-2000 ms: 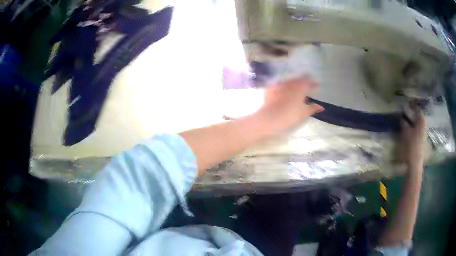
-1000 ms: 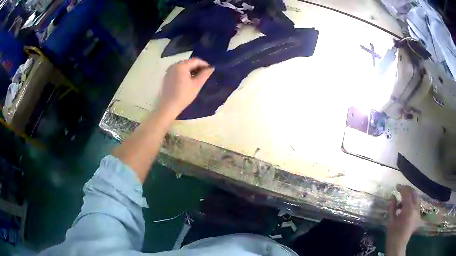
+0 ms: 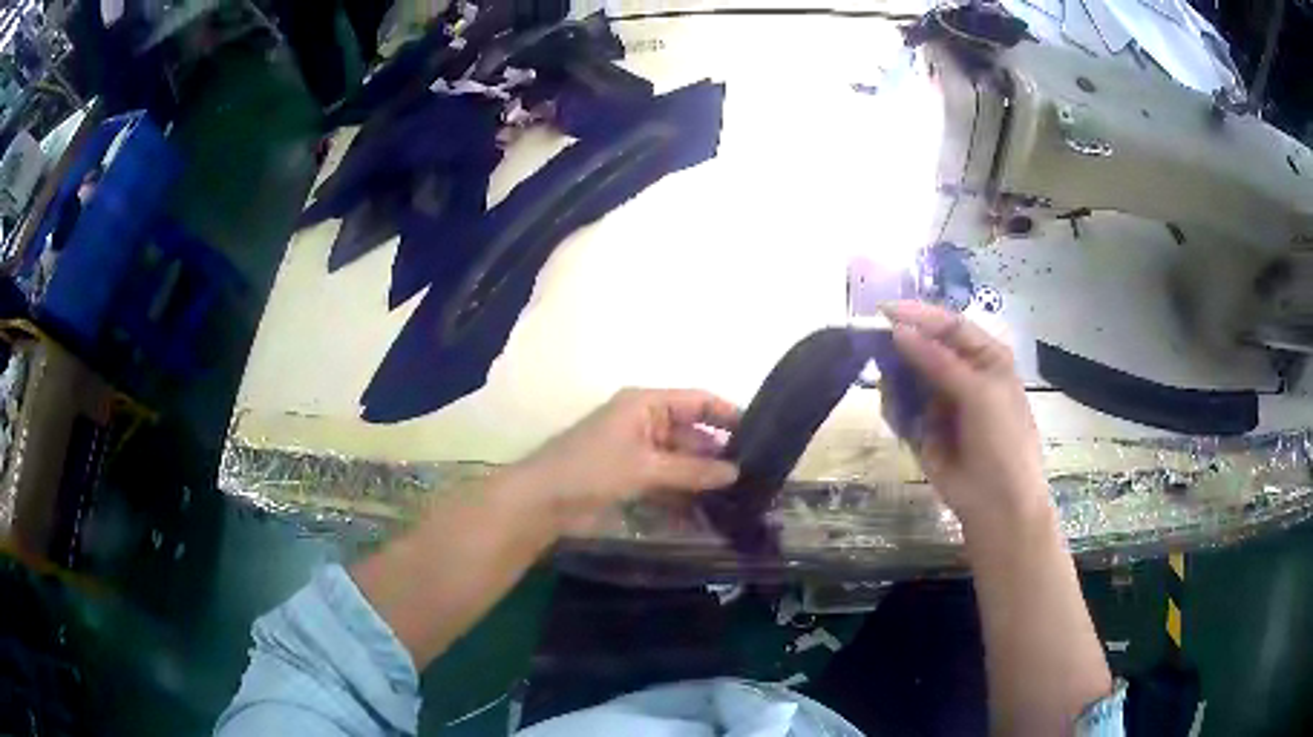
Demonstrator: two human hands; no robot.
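Note:
A curved dark band piece (image 3: 795, 408) is held up between my two hands over the table's front part. My left hand (image 3: 655, 458) pinches its lower left end. My right hand (image 3: 962, 396) pinches its upper right end, just in front of the lit needle area. A second dark band piece (image 3: 1148, 395) lies flat on the machine bed to the right. Wide navy cut panels (image 3: 418, 324) lie fanned at the left, with a greyish curved strip (image 3: 555, 213) on the nearest one.
The cream sewing machine head (image 3: 1152, 159) stands at the right, with a bright lamp glare beside the needle. The table's front edge (image 3: 331, 482) is wrapped in scuffed shiny film. A blue bin (image 3: 108, 216) stands on the floor at the left. Pale pink bits (image 3: 504, 104) lie on the panels.
My left hand has moved right from the navy panels. My right hand has risen from the front edge towards the needle area. Both now hold a band piece; the view has shifted.

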